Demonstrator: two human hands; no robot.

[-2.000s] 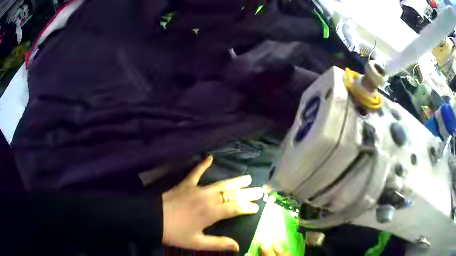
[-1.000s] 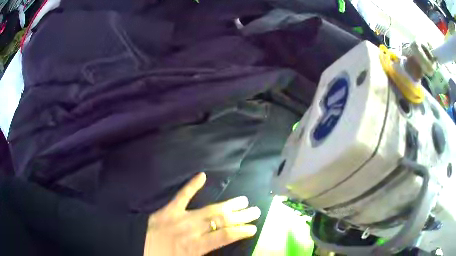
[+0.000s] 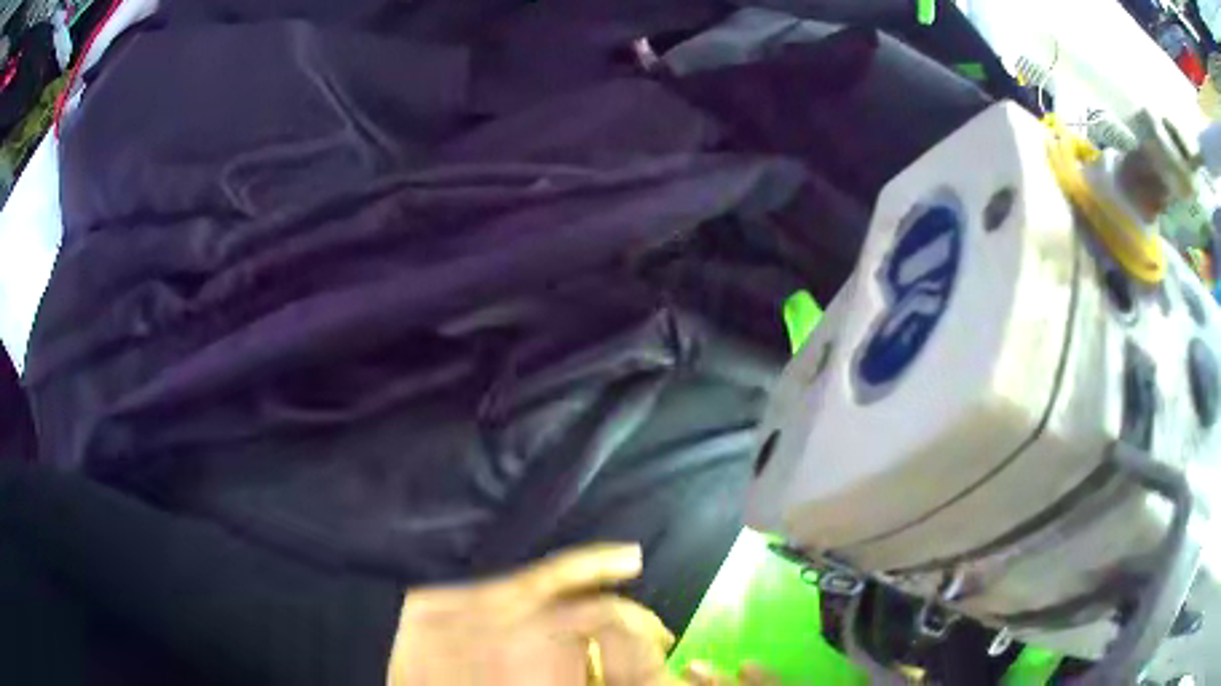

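The dark purple-black garment point(image 3: 402, 282) lies in thick folds left of the sewing machine head point(image 3: 937, 349). A bright green piece point(image 3: 770, 610) lies on the dark cloth below the head. My left hand point(image 3: 536, 630), with a ring, is at the bottom edge, blurred and partly cut off. Its fingers are bent near the green piece's left edge; whether they pinch cloth is unclear. Blurred skin-coloured fingertips show at the bottom edge on the green piece; whose hand they belong to is unclear. My right hand cannot be made out. The needle area is mostly hidden.
A brass-coloured thread post point(image 3: 1158, 161) with a yellow ring point(image 3: 1105, 201) stands on the machine head. A grey curved bar point(image 3: 1162, 576) is at its front. A white table surface point(image 3: 1071, 60) shows at upper right. A white strip with a red edge point(image 3: 34, 255) runs along the left.
The head has shifted right and up in the picture. My left hand's spread fingers have drawn together and bent, lower in the frame. The dark cloth beside it has bunched into more folds.
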